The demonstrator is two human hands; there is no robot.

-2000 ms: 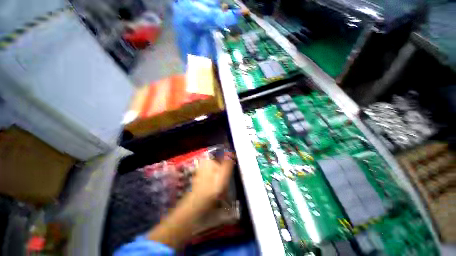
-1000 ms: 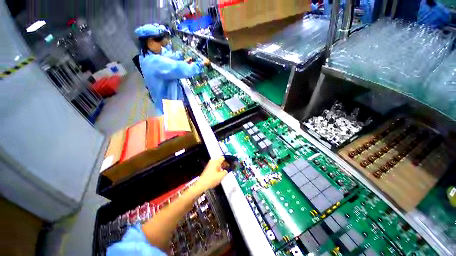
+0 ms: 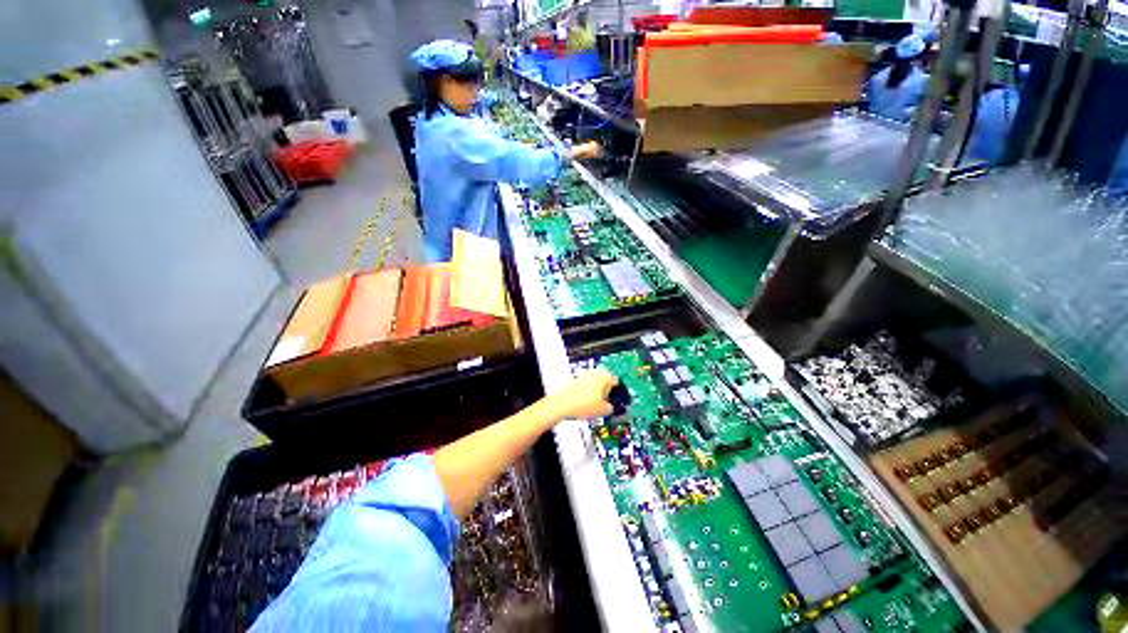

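My left hand (image 3: 586, 396) reaches over the pale near rail onto the left edge of a large green circuit board (image 3: 730, 563). Its fingertips are at a small black component (image 3: 619, 398), which they seem to hold at the board's surface. Whether the component touches the board cannot be told. The board carries grey blocks (image 3: 792, 526) and many small parts. My right hand is not in view. A black tote (image 3: 223, 532) with dark and copper-coloured parts in clear trays lies under my left forearm.
A carton with red dividers (image 3: 396, 346) stands left of the line. Beyond it a person in blue (image 3: 476, 161) reaches over the line. At right are a black tray of silvery parts (image 3: 872, 386) and a cardboard sheet of coils (image 3: 990, 495). Another board (image 3: 581, 266) lies further up.
My left hand has moved from the tote up to the rail, then onto the board's left edge with the black component. The view has shifted, and more of my sleeve shows.
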